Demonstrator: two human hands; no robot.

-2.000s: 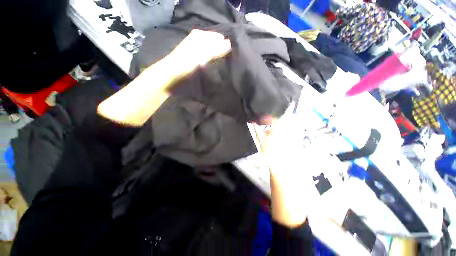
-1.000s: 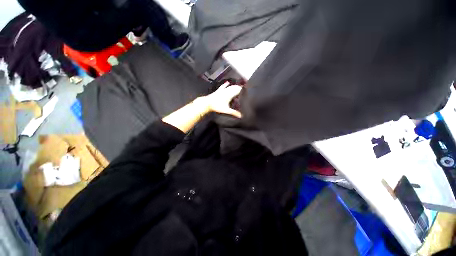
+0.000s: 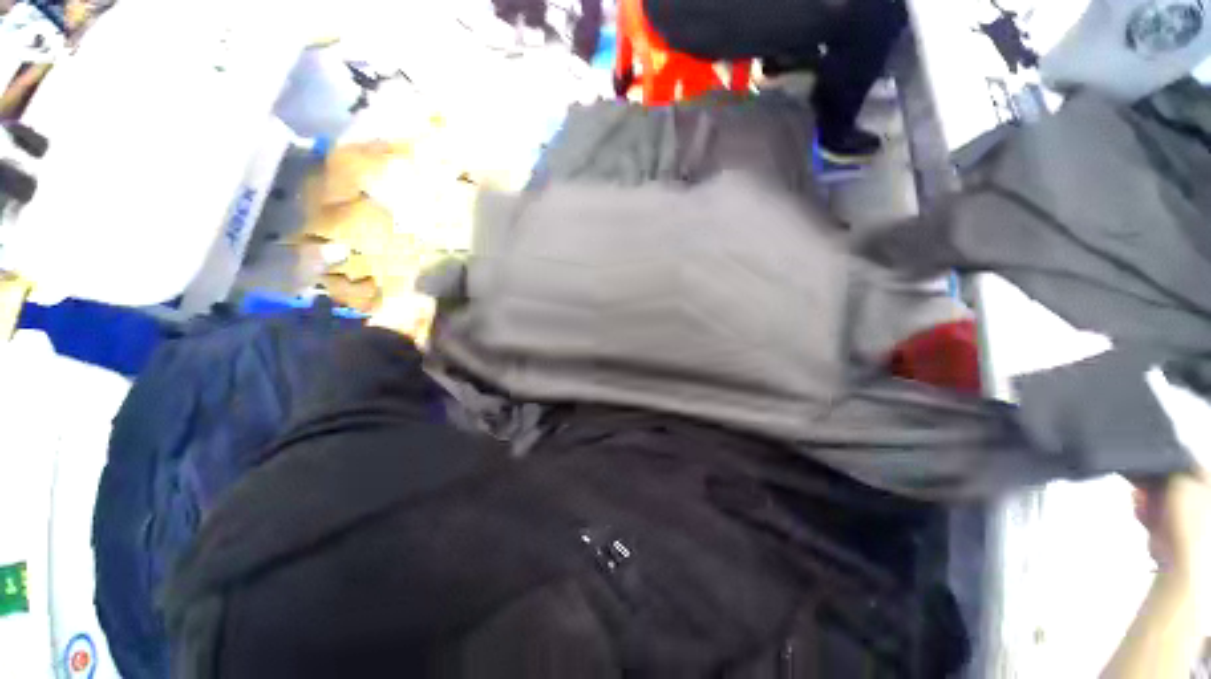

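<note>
A large dark grey garment panel (image 3: pixel 664 292) is spread in front of me, blurred, from the lap area across to the white table at right. My right hand (image 3: pixel 1169 517), cut by the right edge, is closed on the panel's right end over the table. My left hand (image 3: pixel 403 316) is a small blurred patch beside the panel's left corner, mostly hidden by my black sleeve; its grip cannot be made out. More grey cloth (image 3: pixel 1102 212) lies on the table at upper right.
A white machine (image 3: pixel 146 146) with a neighbouring table stands at left. Brown paper (image 3: pixel 359 199) lies behind the cloth. A person's dark-clad leg (image 3: pixel 857 80) and a red-orange object (image 3: pixel 677 66) are at the top. A dark blue garment (image 3: pixel 173 451) is at lower left.
The view has swung left. The panel, lifted over the table before, now extends across the lap area. My left hand has gone from clearly visible to nearly hidden; my right hand has come into view.
</note>
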